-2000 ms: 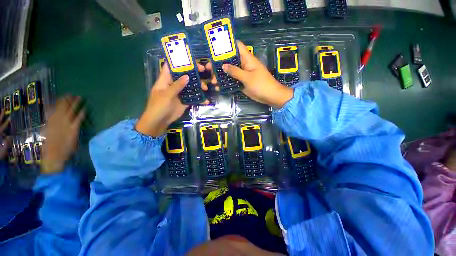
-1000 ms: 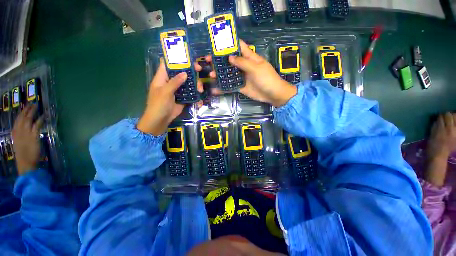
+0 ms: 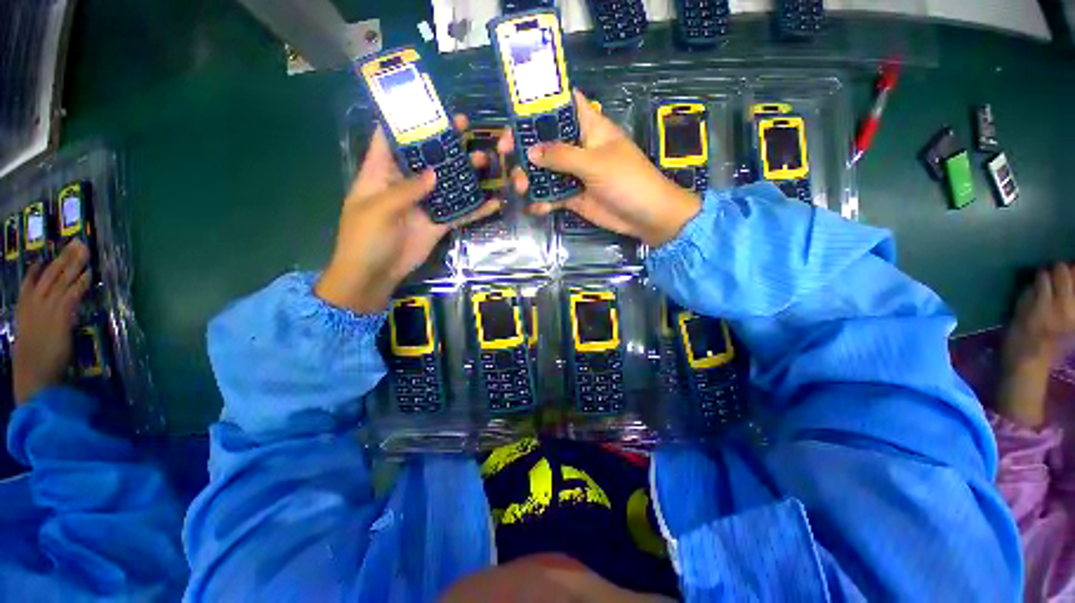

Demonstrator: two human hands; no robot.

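My left hand holds a keypad phone with a yellow frame and a lit white screen; the phone leans to the left, my thumb at its keys. My right hand holds a second keypad phone, nearly upright, screen lit, thumb on its keypad. Both are above the clear plastic tray. Several phones with dark screens lie in the tray's pockets, such as the phone in the front row. My hands partly hide the back row.
A red pen and small green and black-and-white blocks lie at the right. More phones lie at the far edge by a white sheet. A neighbour's hand is over the left tray; another person's hand is at right.
The left phone now tilts further to the left. The right phone's top has moved slightly right and away, and my right thumb is lower on it. The neighbour's hand at left has shifted.
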